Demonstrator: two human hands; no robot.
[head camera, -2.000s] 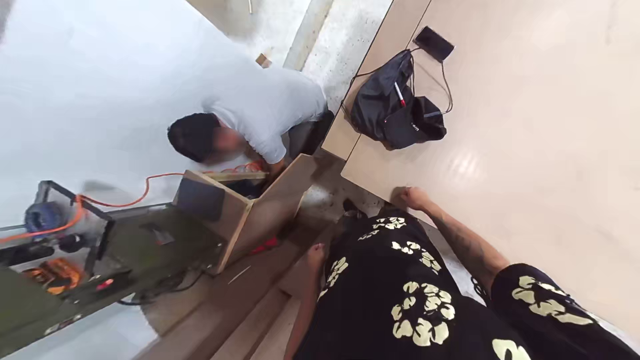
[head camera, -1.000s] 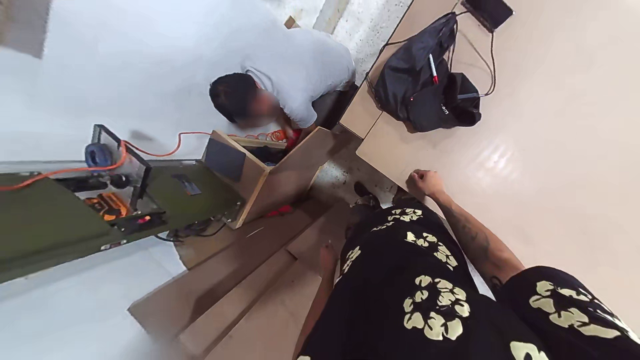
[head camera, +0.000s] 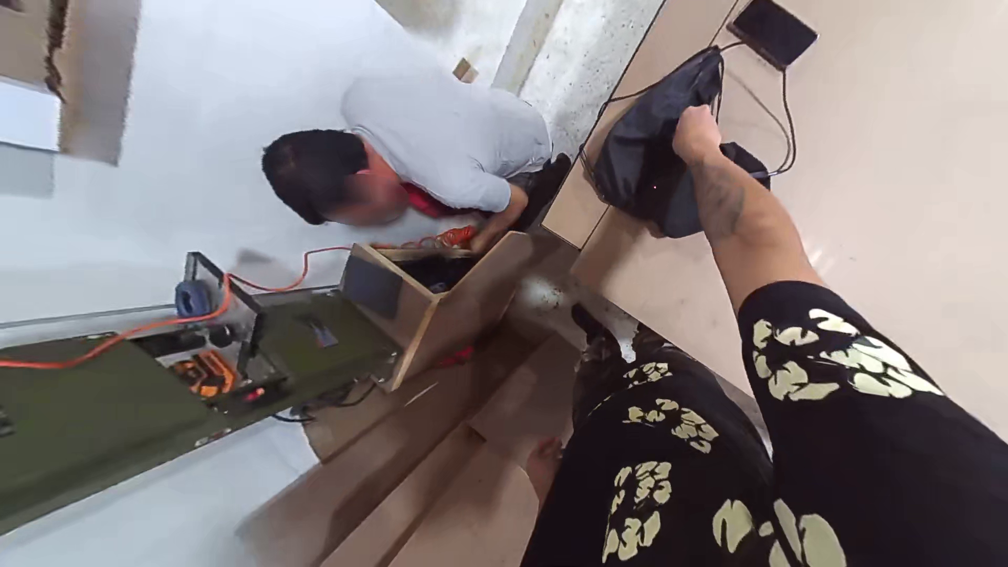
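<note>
My right hand (head camera: 697, 134) is closed on the top of a black drawstring bag (head camera: 650, 165), which lies on the pale tabletop near its edge. The bag's dark cords run to a black phone or similar flat device (head camera: 774, 33) beside it. My right forearm covers part of the bag. Low in the view, my left hand (head camera: 545, 457) hangs beside my black patterned clothing, near the brown boards; its fingers are blurred, and I cannot tell whether it holds anything.
A co-worker (head camera: 449, 134) in a grey shirt bends over an open wooden box (head camera: 465, 315), with a coiled orange hose (head camera: 453, 238) beside it. A green bench (head camera: 94, 417) carries an orange tool (head camera: 206, 373). Long brown boards (head camera: 394, 480) lie below.
My right hand has moved from the table edge to the black bag and closed on it. The red-and-white pen-like item seen on the bag earlier is no longer visible.
</note>
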